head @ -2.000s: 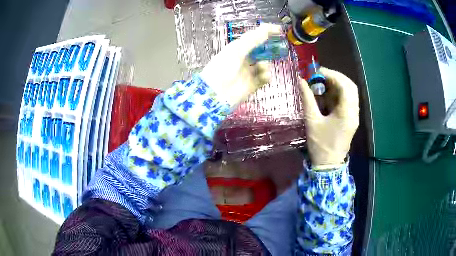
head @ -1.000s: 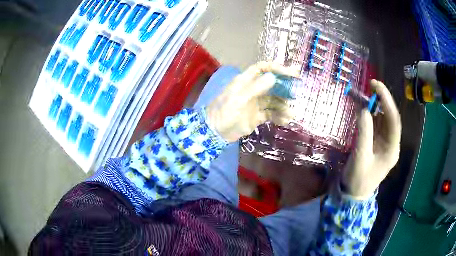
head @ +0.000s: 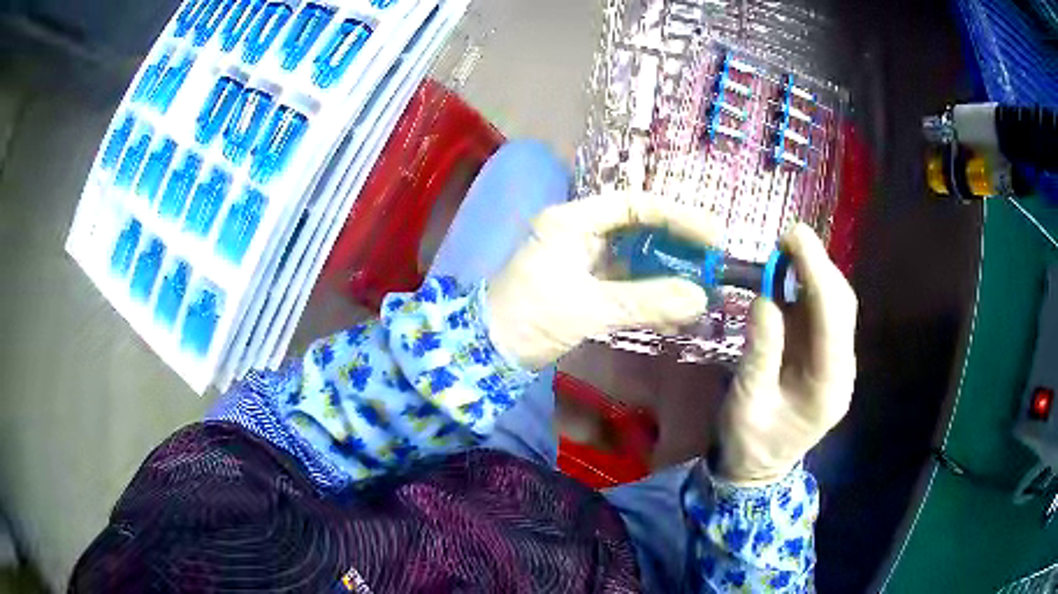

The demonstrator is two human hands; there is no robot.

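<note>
My left hand (head: 580,273), in a cream glove, holds a clear blue bottle (head: 661,255) lying sideways, its open end to the right. My right hand (head: 795,348), also gloved, grips the bright blue collar end of a slim dark insert (head: 743,274) between thumb and fingers. The insert's left end is at the bottle's mouth, in line with it; how far it reaches inside is unclear. Behind the hands lies the clear blister tray (head: 661,139), with two short rows of slim blue-ended parts (head: 795,122).
Stacked white foam trays (head: 93,221) with rows of blue bottles stand at left, by a red stool (head: 389,209). At right are the brass-and-silver nozzle (head: 961,174) on its black hose, a green bench (head: 969,464) and a grey control box (head: 1044,383).
My right hand has moved left with the insert and brought it to the bottle's mouth. My left hand has turned the bottle so it shows sideways. Before that, the view shifted right, away from the nozzle.
</note>
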